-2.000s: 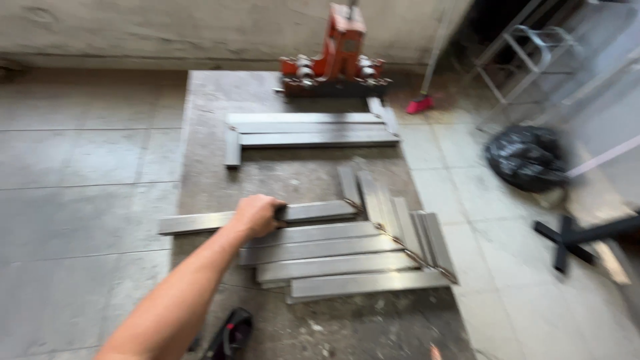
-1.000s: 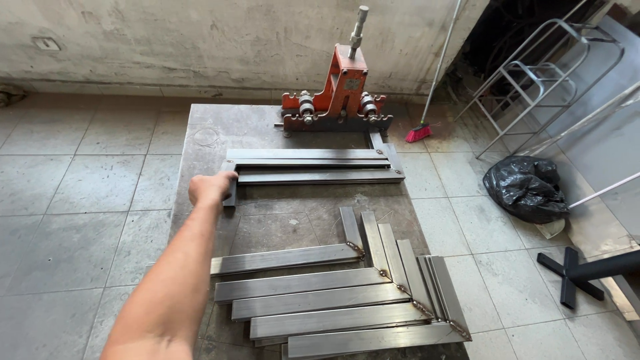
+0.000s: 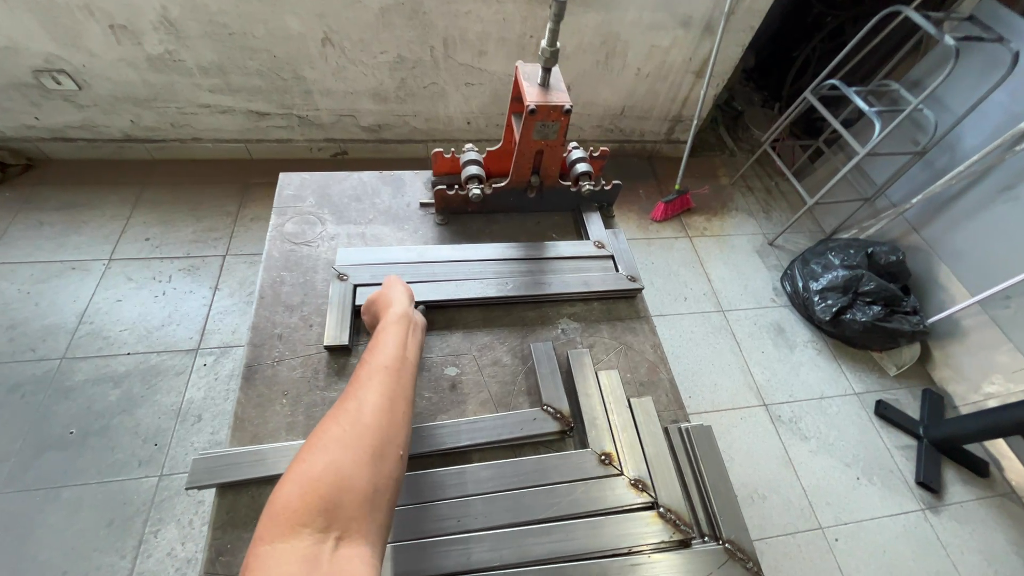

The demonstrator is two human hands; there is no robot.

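From the bottom of the view my left arm reaches forward, and my left hand (image 3: 391,306) is at the near edge of a stack of rectangular steel tubes (image 3: 496,287). Its fingers are curled and mostly hidden; a small dark tip shows at their right side, too small to name. Just left of the hand lies the short leg of an L-shaped steel tube piece (image 3: 340,312). Nearer me, several L-shaped pieces with welded mitred corners (image 3: 512,472) lie nested, partly behind my forearm. My right hand is out of view.
An orange roller tube bender (image 3: 538,152) stands at the worktable's (image 3: 300,208) far edge. On the tiled floor to the right are a pink-bristled broom (image 3: 672,205), a black plastic bag (image 3: 856,292), a metal step ladder (image 3: 860,120) and a black cross-shaped metal base (image 3: 930,438).
My left hand has moved from the near group of tubes to the far stack's left end, then a little right along its near edge. The view has shifted.
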